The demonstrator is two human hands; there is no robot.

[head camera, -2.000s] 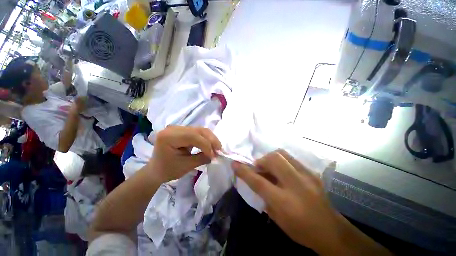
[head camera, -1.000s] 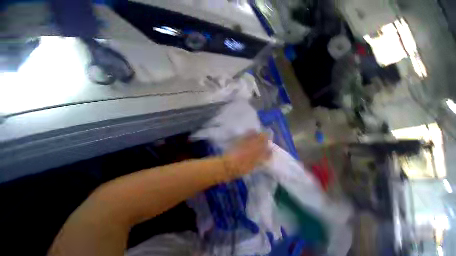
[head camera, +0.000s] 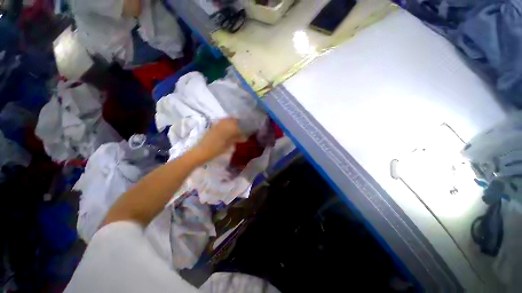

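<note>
A white garment (head camera: 192, 103) lies bunched on the heap left of the table, with a dark red part (head camera: 247, 151) in it. My left hand (head camera: 222, 137) reaches down into this cloth and is closed on it; the fingertips are blurred and partly hidden. Blurred thin whitish cloth shows just beyond the hand. My right hand is not in view.
The white table (head camera: 366, 80) has a ruler strip (head camera: 326, 146) along its front edge. A phone (head camera: 333, 15) lies at its far end. Scissors (head camera: 487, 229) and part of the sewing machine (head camera: 503, 151) are at the right. More garments (head camera: 74, 123) are heaped at the left.
The view has swung from the right side to the left heap. My right hand, last seen with white and green cloth at the right, has left the view; my left hand is now on the heap.
</note>
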